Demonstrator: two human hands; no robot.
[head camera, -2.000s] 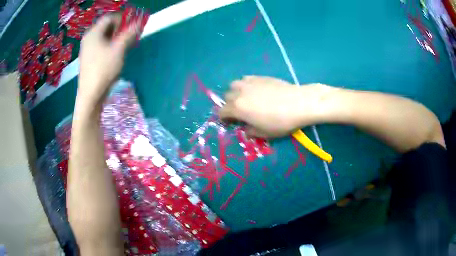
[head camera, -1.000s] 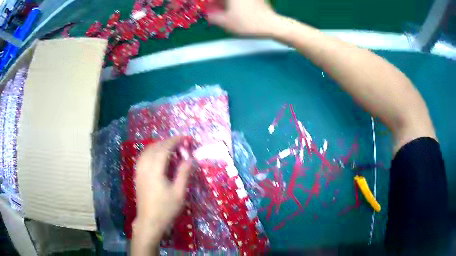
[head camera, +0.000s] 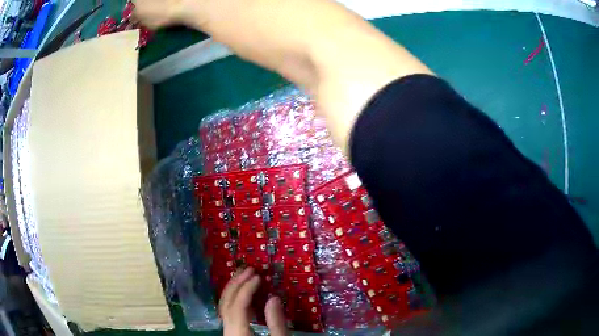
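Observation:
A red PCB panel (head camera: 259, 213) lies flat on bubble wrap (head camera: 174, 223). A second red panel (head camera: 358, 239) lies slanted to its right, partly under my right sleeve. My left hand (head camera: 253, 305) is at the lower part of the first panel, fingers apart, cut off by the bottom edge. My right arm crosses the view to the upper left. My right hand (head camera: 161, 12) is at the top edge beside small red boards (head camera: 121, 25), partly cut off; whether it holds one cannot be told.
An open carton (head camera: 92, 184) stands at the left with wrapped panels (head camera: 29, 210) inside. A pale rail (head camera: 180, 60) runs behind the bubble wrap. A few red slivers (head camera: 535, 51) lie on the green bench at the right. My right sleeve hides the middle of the bench.
The view has shifted, and the carton looks nearer. My right hand has moved left along the board heap. My left hand has moved down the panel, uncovering its upper part. The cutters are no longer visible.

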